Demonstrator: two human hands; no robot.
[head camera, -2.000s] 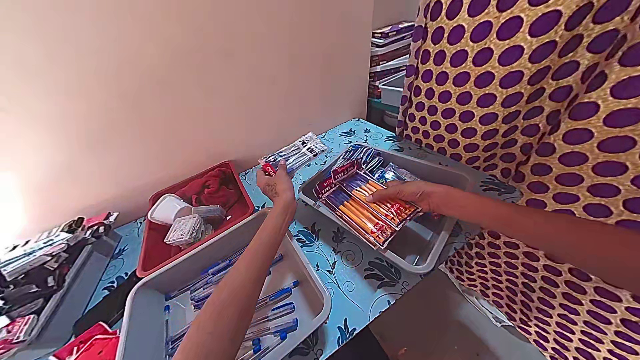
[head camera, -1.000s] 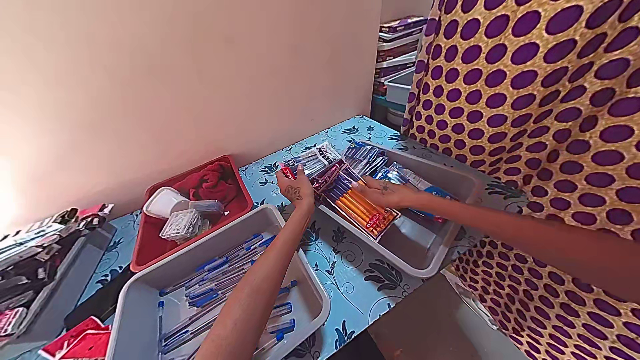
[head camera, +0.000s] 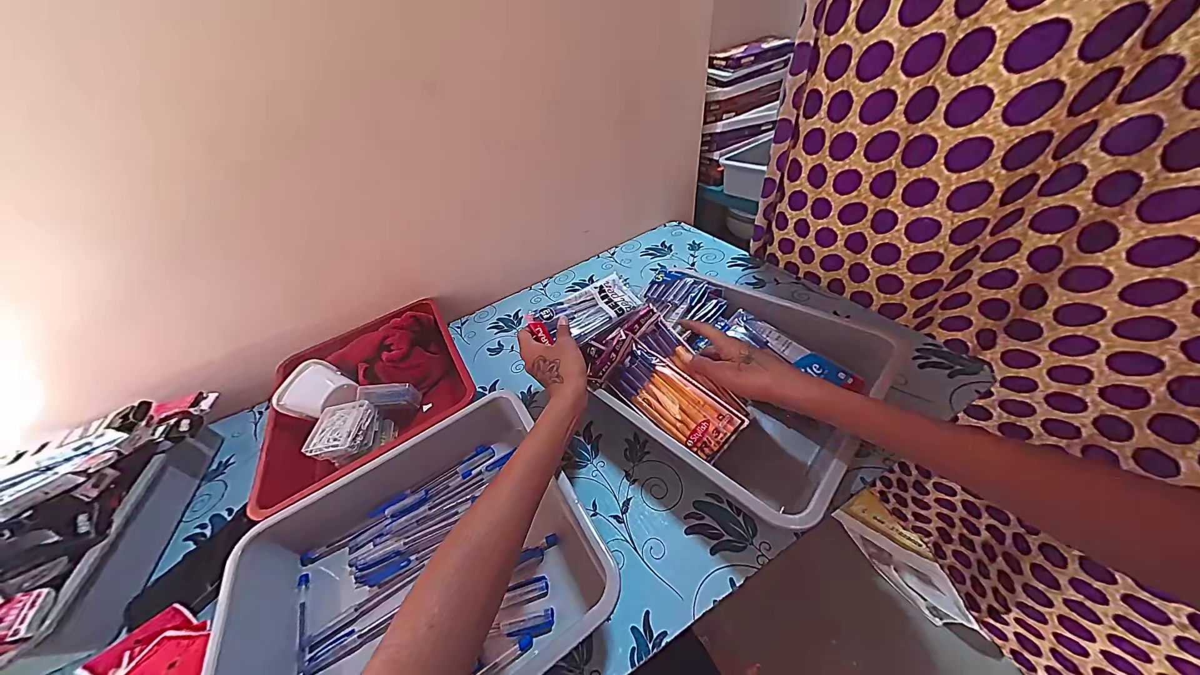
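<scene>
My left hand (head camera: 555, 361) grips the near end of a clear plastic packet of pens (head camera: 592, 307), held by the left rim of the right-hand grey plastic tray (head camera: 797, 469). My right hand (head camera: 736, 364) rests on packets of orange-barrelled pens (head camera: 677, 398) in that tray; whether its fingers grip one is unclear. Beside them lie blue pens in clear wrap (head camera: 686, 295) and a blue-and-white packet (head camera: 797, 349). Under my left forearm, a second grey tray (head camera: 600, 553) holds many loose clear pens with blue caps (head camera: 403, 544).
A red tray (head camera: 272, 469) holds a red cloth (head camera: 403, 349), a white tub (head camera: 314, 389) and small clear boxes (head camera: 342, 431). At far left, a grey tray (head camera: 122, 544) is full of packets. A spotted curtain (head camera: 937, 187) hangs at right; stacked trays (head camera: 745, 112) stand behind.
My left hand has moved right with the clear pen packet, closer to the orange pens. My right hand has shifted slightly left over the packets, and the blue-and-white packet beside it shows more.
</scene>
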